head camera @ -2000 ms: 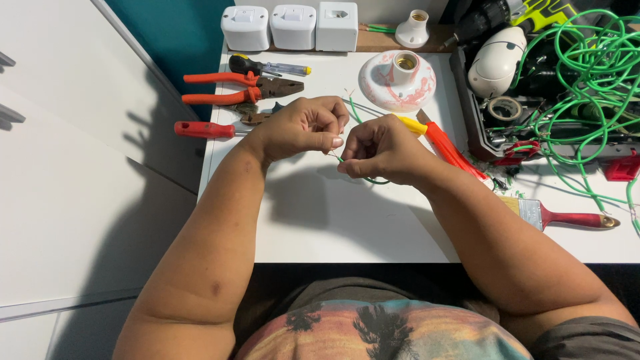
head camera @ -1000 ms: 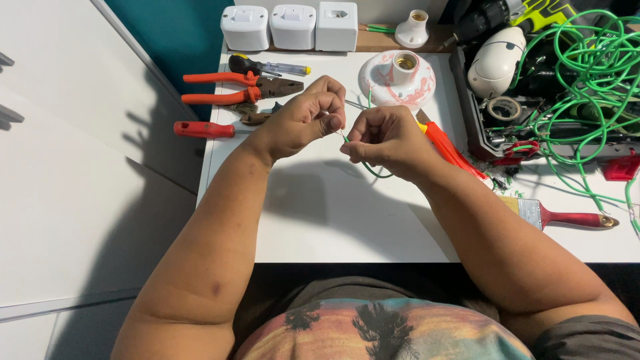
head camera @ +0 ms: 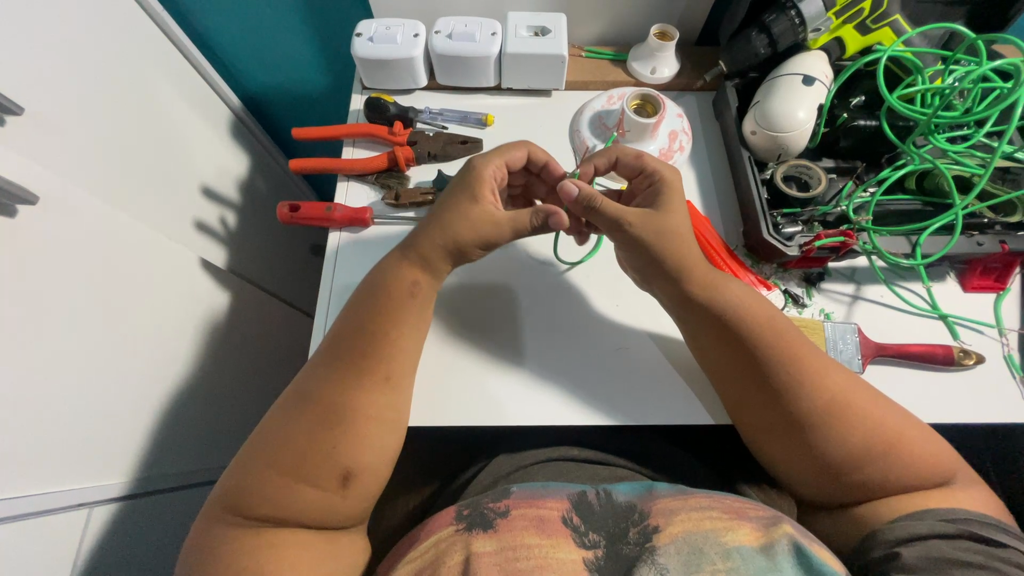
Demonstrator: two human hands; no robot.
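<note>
A short green insulated wire (head camera: 582,258) loops below my fingertips, and its stripped copper strands stick up above them. My right hand (head camera: 632,200) pinches the wire between thumb and forefinger. My left hand (head camera: 504,200) meets it from the left, fingers curled at the wire; how firmly they hold it is partly hidden. Behind my hands stands a round white lamp holder base with pink marks (head camera: 676,132). Orange-handled combination pliers (head camera: 416,148), a clear-handled screwdriver (head camera: 456,118), a red-handled screwdriver (head camera: 328,214) and rusty pliers (head camera: 410,196) lie to the left.
White switch boxes (head camera: 390,54) and a socket box (head camera: 534,52) line the back beside a small lamp holder (head camera: 654,56). An open toolbox (head camera: 740,172) at right carries tangled green wire (head camera: 920,144). A red-handled paintbrush (head camera: 912,353) lies near my right forearm, with an orange-red tool handle (head camera: 724,248) beyond.
My hands stay close together around the wire while the fingers shift. The left fingers are more spread than one second ago, and the wire's loop now hangs below my fingertips.
</note>
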